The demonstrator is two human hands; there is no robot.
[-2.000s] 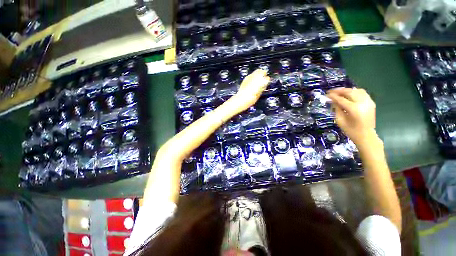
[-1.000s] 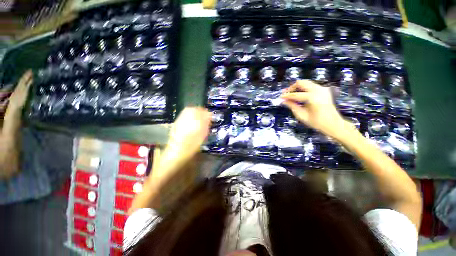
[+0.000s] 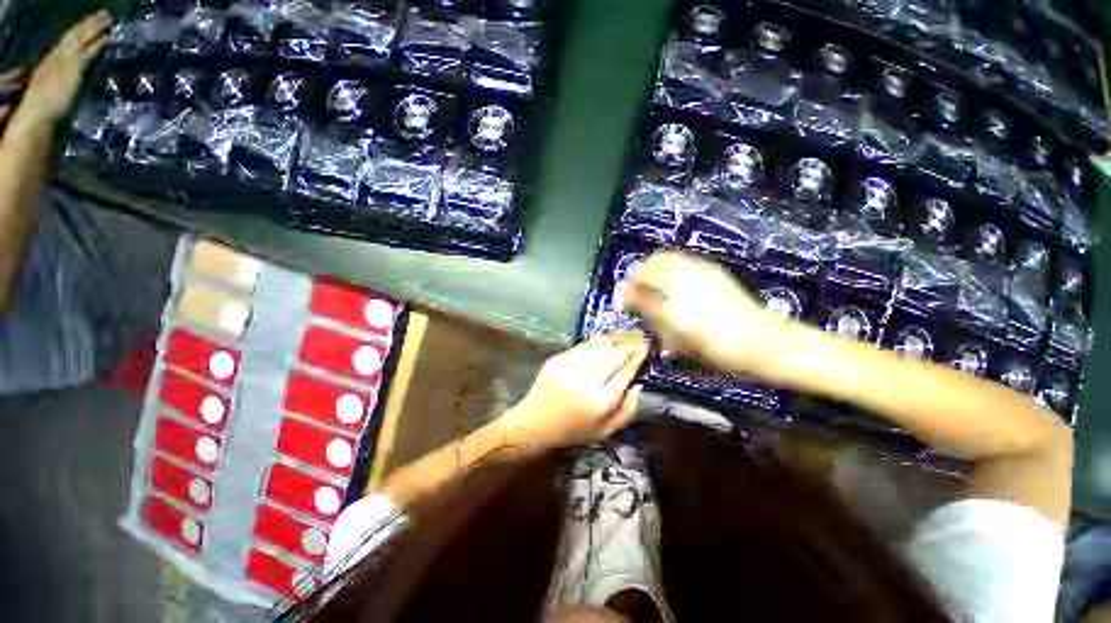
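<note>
A black glossy tray [image 3: 841, 262] holds rows of round-faced units, with crinkled clear film between the rows. My right hand [image 3: 694, 304] is over the tray's near left corner, blurred, with fingers bent down at a unit; whether it holds anything is hidden. My left hand [image 3: 593, 387] is at the same corner, just below the right hand, with its fingertips close together at the tray's edge. What lies between its fingertips cannot be made out.
A second black tray [image 3: 329, 195] of units lies to the left on the green bench top [image 3: 573, 207]. Below the bench a grey tray [image 3: 244, 426] holds red and beige parts with round discs. Another person's arm [image 3: 37, 134] reaches in at the far left. Brown cardboard [image 3: 445, 371] is below the bench edge.
The view has swung left and down. My right hand has moved from the tray's middle to its near left corner. My left hand has come to the same corner, beside it.
</note>
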